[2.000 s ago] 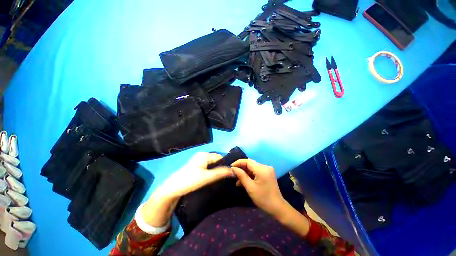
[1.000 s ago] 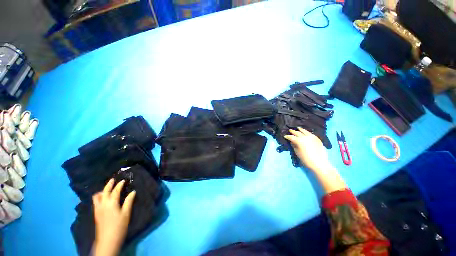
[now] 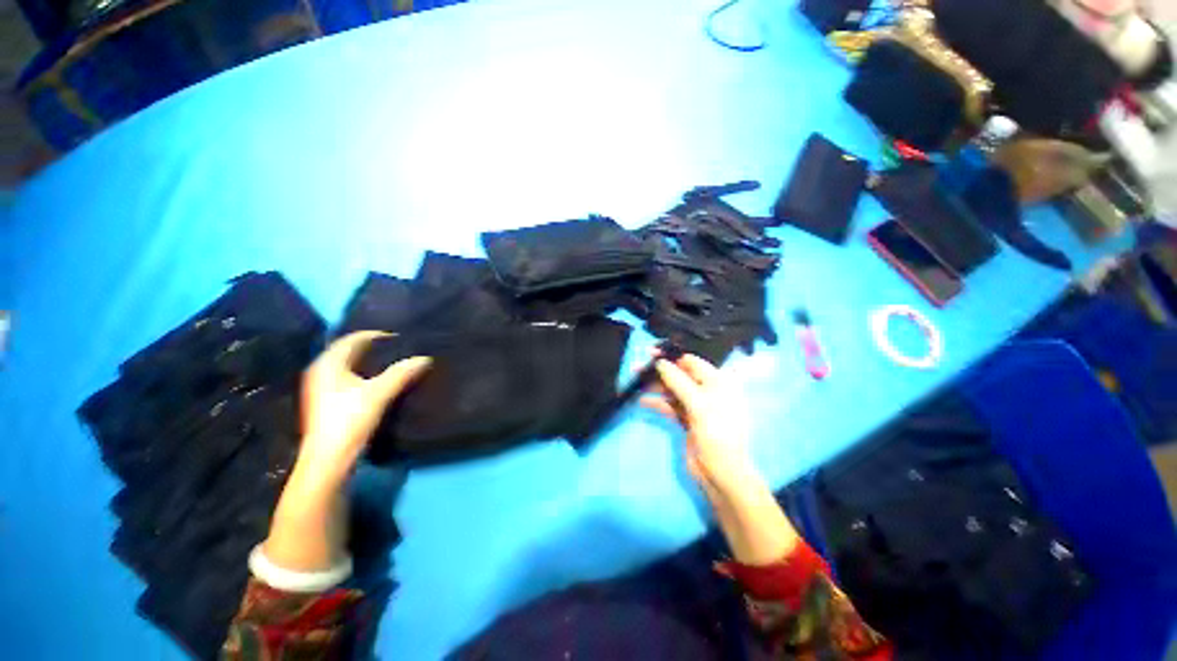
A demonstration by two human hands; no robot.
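My left hand point(image 3: 346, 403) is at the left end of a flat black pouch point(image 3: 484, 394) over the mid-table pile, its thumb on top of the fabric. My right hand point(image 3: 704, 411) pinches a narrow black strap point(image 3: 629, 391) between thumb and fingertips, to the right of the pouch. The strap slants down to the left towards the pouch's right edge. The heap of black straps point(image 3: 707, 278) lies just beyond my right hand. The image is blurred, and no metal part shows clearly at my fingertips.
An overlapping row of black pouches point(image 3: 220, 426) lies at left. Right of the straps are red-handled snips point(image 3: 811, 346), a pale tape roll point(image 3: 906, 337), a phone-like object point(image 3: 915, 262) and a small black case point(image 3: 822, 189). A blue bin point(image 3: 1097, 452) holds black pieces at lower right.
My left hand has moved right from the left row to the middle pouch. My right hand has come back from the heap with a strap. The view has shifted to the right.
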